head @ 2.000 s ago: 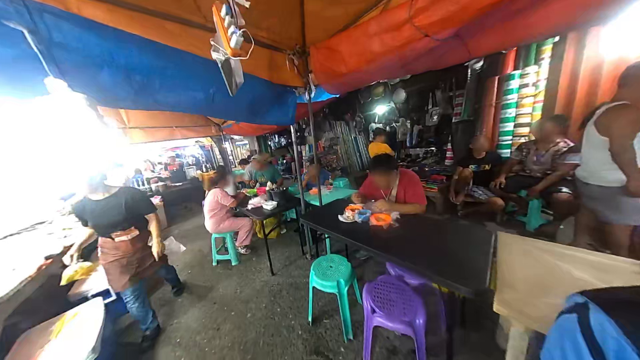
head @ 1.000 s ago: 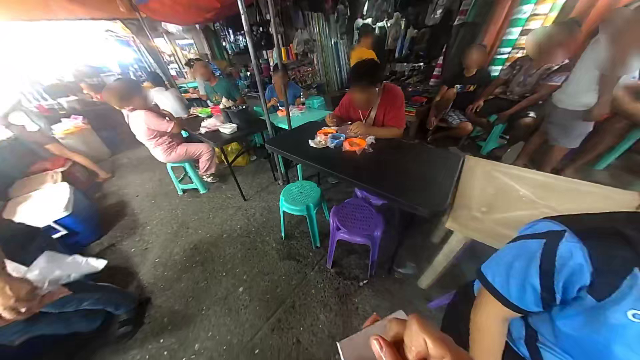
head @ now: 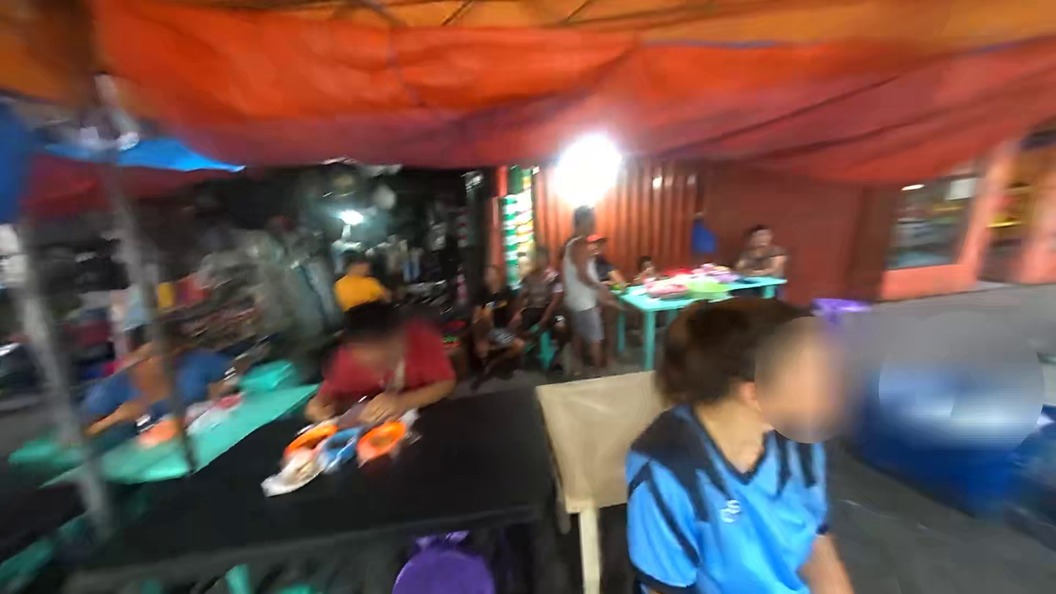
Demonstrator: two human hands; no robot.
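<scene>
Neither my left hand nor my right hand shows in the head view now. Close in front, at the lower right, is a person in a blue and black shirt (head: 734, 503), beside a beige panel on a wooden frame (head: 606, 425). Left of that panel runs a black table (head: 462, 470). On it stand an orange bowl (head: 382, 441), a blue bowl (head: 340, 448) and another orange bowl (head: 310, 440), with a crumpled whitish wrapper or bag (head: 293, 473) next to them. A person in a red shirt (head: 425, 355) leans over the bowls. The picture is blurred.
A purple stool (head: 445, 569) stands at the near side of the black table. Metal poles (head: 49, 363) rise at the left by a green table (head: 247, 421). Farther back, people sit and stand near another green table (head: 652, 304). Something large and blue (head: 924, 445) is at the right.
The view has swung up and to the right. A hand with a small flat pale object, at the bottom edge one second ago, is out of view. The blue-shirted person's head now shows.
</scene>
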